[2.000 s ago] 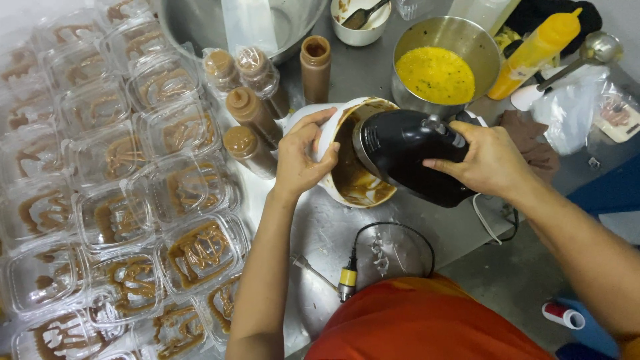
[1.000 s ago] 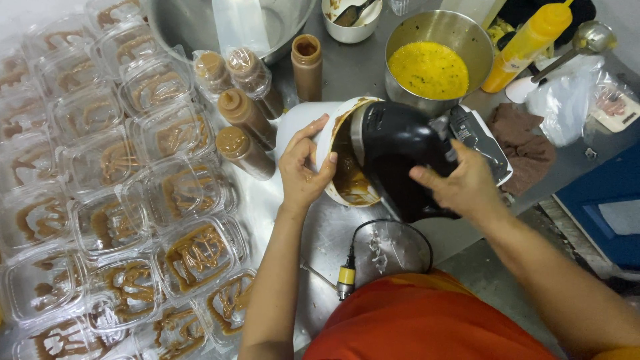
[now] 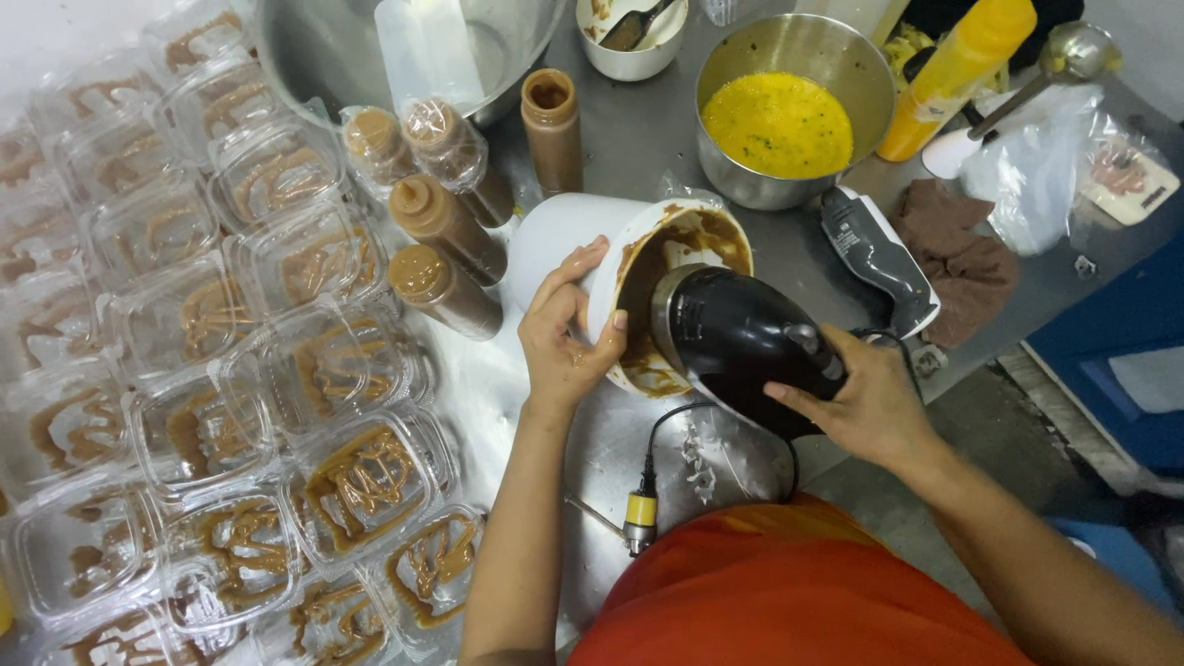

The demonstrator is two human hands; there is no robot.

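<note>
A white plastic bucket (image 3: 578,231) lies tipped on its side, its mouth toward the right and smeared inside with brown sauce. My left hand (image 3: 571,324) grips the bucket's rim. In my right hand (image 3: 856,398) is the black motor body of an immersion blender (image 3: 749,342); its metal end reaches into the bucket's mouth, and the tip is hidden inside. Brown-filled squeeze bottles (image 3: 449,227) stand left of the bucket, and an uncapped one (image 3: 552,139) stands behind it.
Many clear plastic containers (image 3: 361,481) with brown sauce cover the left side. Behind are a large steel bowl (image 3: 305,55), a small white bowl (image 3: 634,60) and a steel pot (image 3: 795,185) of yellow liquid. A grey-and-white hand mixer (image 3: 879,259), a brown cloth (image 3: 957,259) and a yellow bottle (image 3: 957,79) lie at right.
The blender body in my right hand has swung over the bucket's mouth, and the hand mixer beyond it has come into sight. My left hand stays at the rim.
</note>
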